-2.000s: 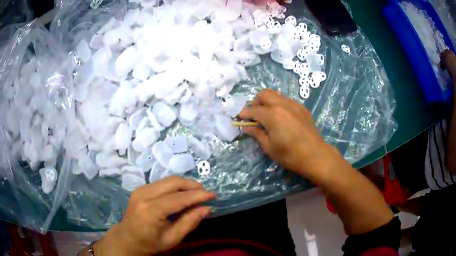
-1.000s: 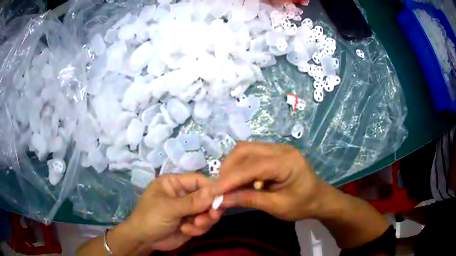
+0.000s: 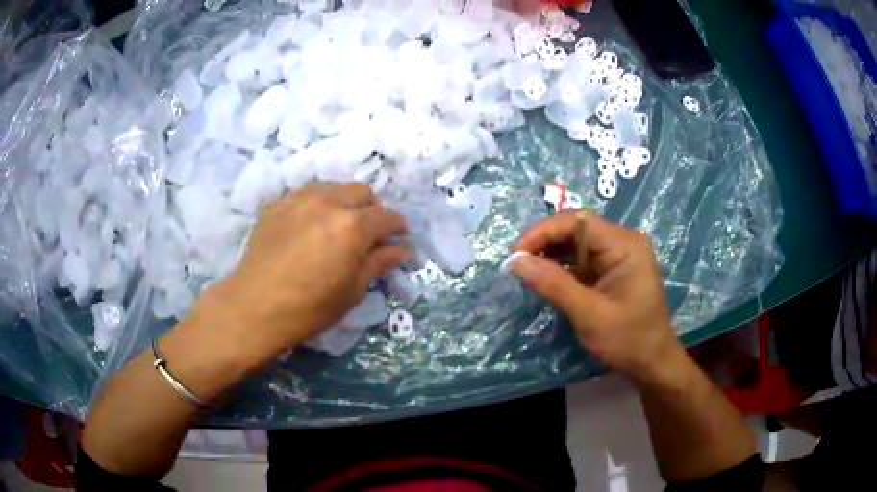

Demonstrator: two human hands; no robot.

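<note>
A large pile of frosted covers (image 3: 317, 106) lies on clear plastic sheeting. My left hand (image 3: 322, 259) reaches over the pile's lower part, its fingertips down among the covers; whether they grip one is hidden. My right hand (image 3: 611, 293) pinches a small white piece (image 3: 516, 260) between thumb and finger, right of the pile. The wooden stick (image 3: 582, 240) is also held in its fingers, pointing up. A single perforated insert plate (image 3: 400, 324) lies below the pile, and more perforated plates (image 3: 606, 143) lie in a cluster at upper right.
A white piece with a red stripe (image 3: 556, 196) lies above my right hand. A black phone-like object (image 3: 664, 38) is at upper right. A blue tray (image 3: 825, 115) holds whitish parts at the right edge. An open clear bag (image 3: 58, 192) with more pieces is at left.
My hands were together near the front edge and have parted. My left hand has moved up onto the pile. My right hand has moved up and right with the small white piece.
</note>
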